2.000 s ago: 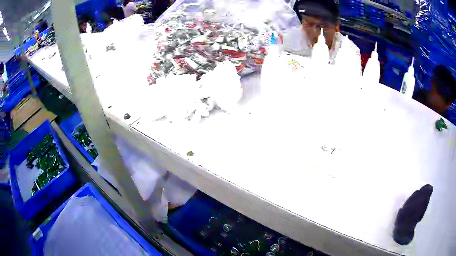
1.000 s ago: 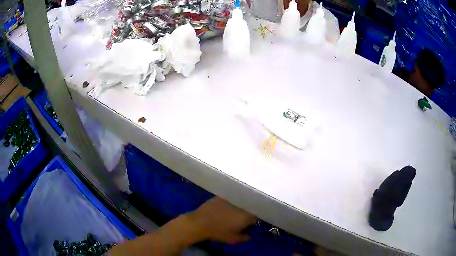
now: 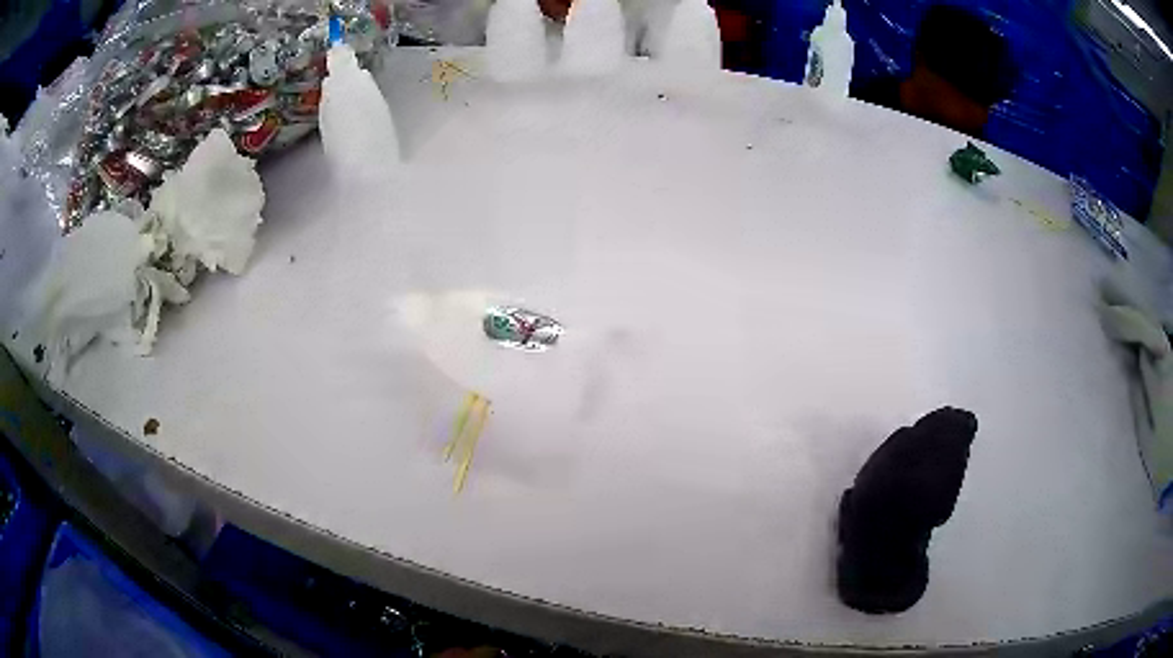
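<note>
A white glue bottle (image 3: 520, 329) lies on its side on the white shelf, its outline washed out around a small green and silver label. Thin yellowish sticks (image 3: 468, 440) lie just below it. A black wrapped object (image 3: 903, 512) is on the shelf at the right. Below the shelf's front edge, a small skin-coloured patch (image 3: 471, 653) shows at the picture's bottom, probably part of my left hand; its fingers and anything in it are hidden. My right hand is not in view.
Along the shelf's (image 3: 720, 257) back stand several white bottles (image 3: 358, 118). At left are a bag of red-and-silver pieces (image 3: 193, 90) and crumpled tissue (image 3: 212, 203). A green part (image 3: 974, 163) is at back right. Blue crates (image 3: 97, 598) show below left.
The view has swung right and the shelf fills more of it. My left forearm and hand, seen below the shelf a second ago, have dropped almost out of the picture.
</note>
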